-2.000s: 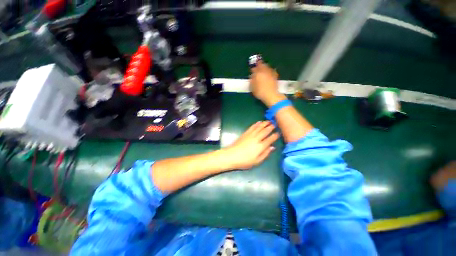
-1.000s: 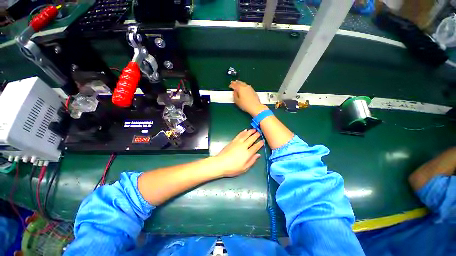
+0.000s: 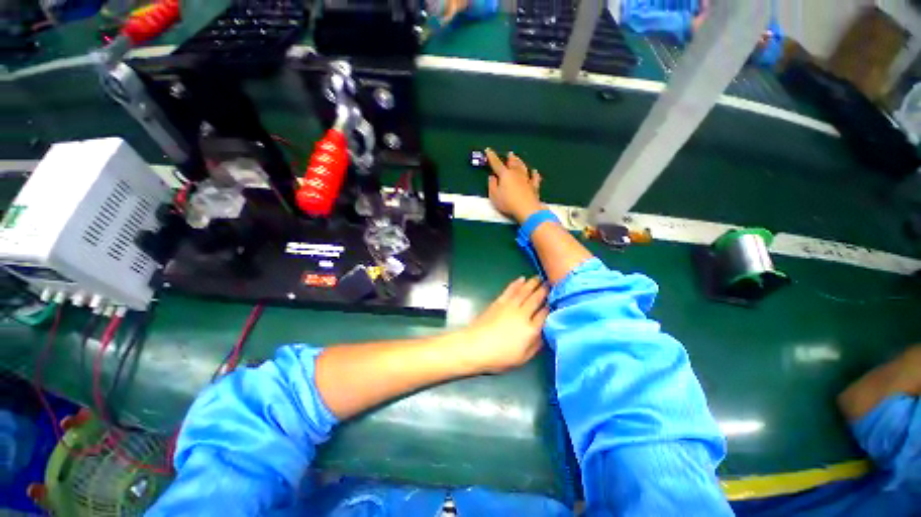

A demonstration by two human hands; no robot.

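Note:
A small dark electronic module (image 3: 479,159) with white spots lies on the green belt (image 3: 566,151) beyond the pale rail. My right hand (image 3: 515,187) reaches over the rail with a blue wrist strap (image 3: 536,224) on the wrist. Its fingers are apart and the index fingertip is at the module's right edge; I cannot tell if it touches. My left hand (image 3: 510,325) lies on the green bench beside my right forearm, palm down, with nothing visible in it. The left fingertips are near the right forearm.
The test fixture (image 3: 374,288) with a red clamp handle (image 3: 323,174) stands left of my hands. A white vented box (image 3: 91,217) is further left. A white post (image 3: 677,111), small metal fitting (image 3: 612,235) and solder spool (image 3: 746,256) are right. Another person's arm (image 3: 879,394) is far right.
A second ago the right hand was just short of the module; now its extended index finger is at the module's edge. Two seconds ago the module was at its fingertips. The view has also shifted.

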